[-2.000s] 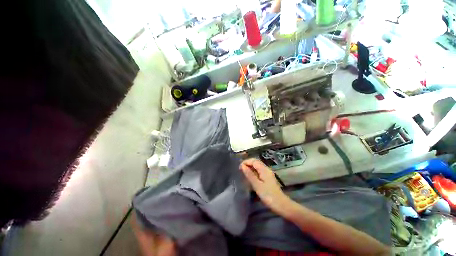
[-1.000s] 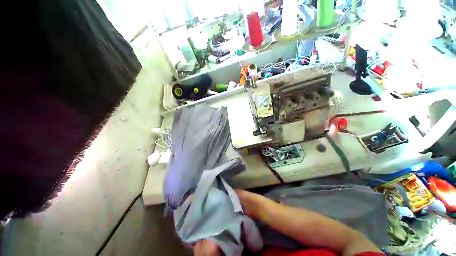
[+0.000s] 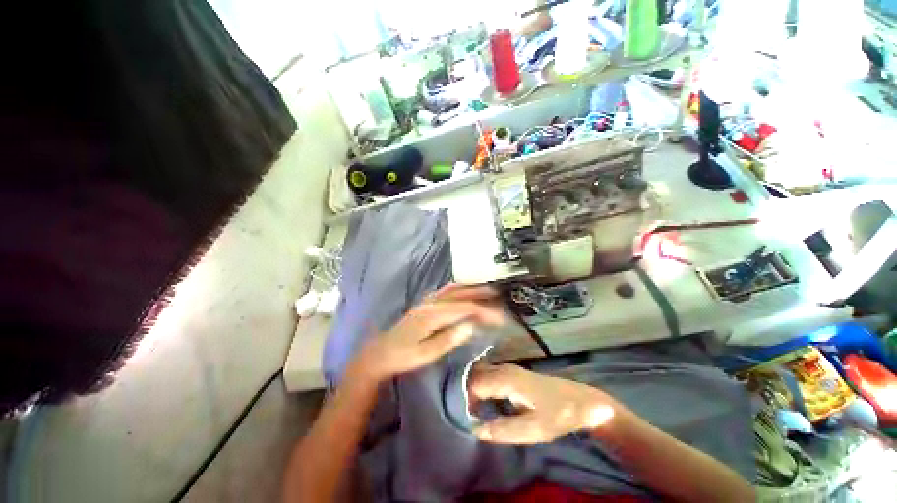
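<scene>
Grey cloth garment pieces (image 3: pixel 398 246) lie on the table's left end and hang over its front edge. More grey cloth (image 3: pixel 669 393) covers the lap. My left hand (image 3: pixel 428 334) lies over the cloth in front of the machine, fingers stretched to the right and blurred; its grip is unclear. My right hand (image 3: pixel 536 403) is just right of it and lower, its fingers and thumb at a curved, pale-edged part of the cloth, holding it. The overlock machine (image 3: pixel 585 201) stands behind the hands, no cloth at its needle area.
Dark frayed cloth (image 3: pixel 118 177) hangs at the upper left. A thread tray (image 3: pixel 443 187) with black cones runs behind the machine. Red (image 3: pixel 504 64) and green (image 3: pixel 640 27) cones stand behind. A black stand (image 3: pixel 709 147) and tool recess (image 3: pixel 749 275) are right. Bags (image 3: pixel 811 383) lie lower right.
My left hand has come up from the bottom edge onto the cloth near the table's front. My right hand now shows, turned at the cloth edge. The lighter cloth face is mostly turned out of sight.
</scene>
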